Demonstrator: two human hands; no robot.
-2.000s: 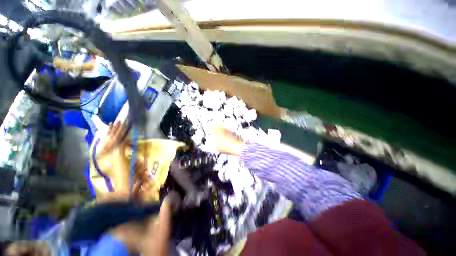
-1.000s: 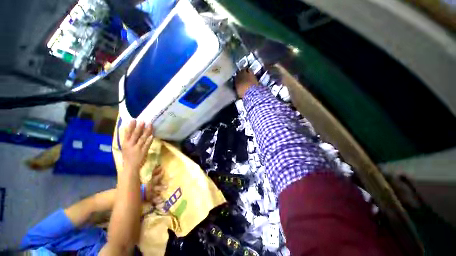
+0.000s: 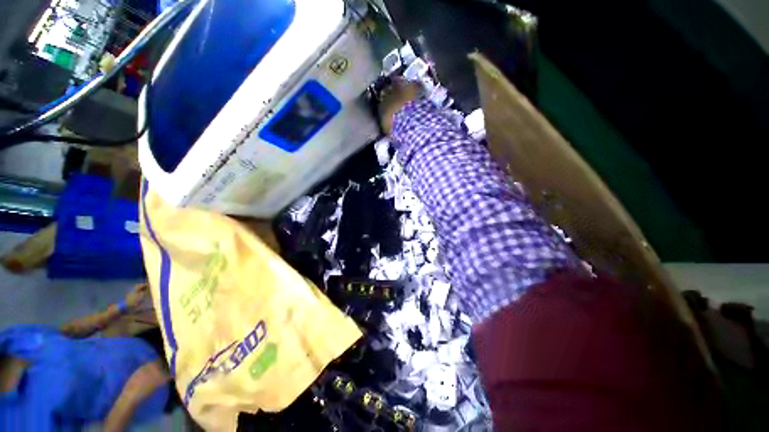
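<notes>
My right hand [image 3: 398, 99], in a purple checked cuff and maroon sleeve, reaches to the far end of the pile beside the white machine. Its fingers are dark, blurred and partly hidden, so I cannot tell whether it grips anything. Loose small white plastic parts [image 3: 440, 384] lie below and left of my forearm. Glossy black parts [image 3: 368, 221] lie between them and the machine, some with gold rings [image 3: 368, 289]. My left hand is not in view.
A white machine with a blue window [image 3: 325, 153] stands at upper left. A yellow sack [image 3: 228, 312] lies below it. A brown cardboard strip [image 3: 573, 160] borders the pile at right. A person in blue [image 3: 80, 371] is at lower left; blue crates [image 3: 94, 232] stand on the floor.
The view has shifted, and the machine and sack sit further left. The other person's hands have left the sack. My right hand remains beside the machine, at the far end of the pile.
</notes>
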